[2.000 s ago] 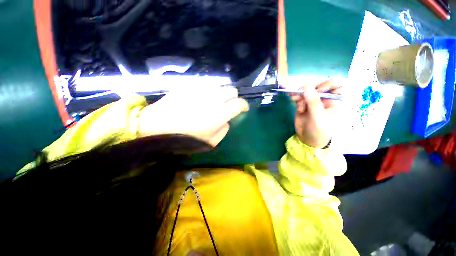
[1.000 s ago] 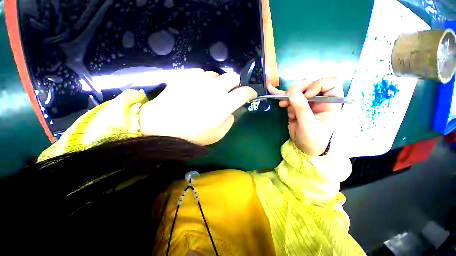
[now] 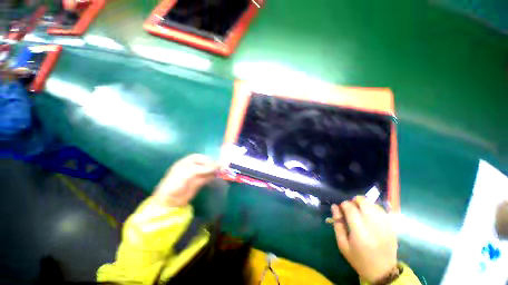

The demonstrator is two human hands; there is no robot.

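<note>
A glossy black display panel (image 3: 320, 142) lies in an orange-red foam tray (image 3: 348, 96) on the green bench. Wavy grey patches and bright reflections show on its screen. My left hand (image 3: 189, 175) is at the tray's near left corner, its fingertips together at the edge; what they hold cannot be told. My right hand (image 3: 365, 236) is at the near right corner with the fingers curled. A small brassy tip (image 3: 330, 220) shows beside its fingers, likely the tweezers; the rest is hidden. The view is blurred.
Another panel in an orange-red tray (image 3: 223, 45) lies at the back. More trays (image 3: 47, 69) are at the far left, near a blue-clothed person (image 3: 14, 111). A white paper sheet (image 3: 473, 245) with blue bits (image 3: 491, 251) and part of a brown roll (image 3: 502, 218) are at the right.
The view has swung left and widened. My left hand has moved from the panel's near right part to its near left corner. My right hand has moved in over the near right corner.
</note>
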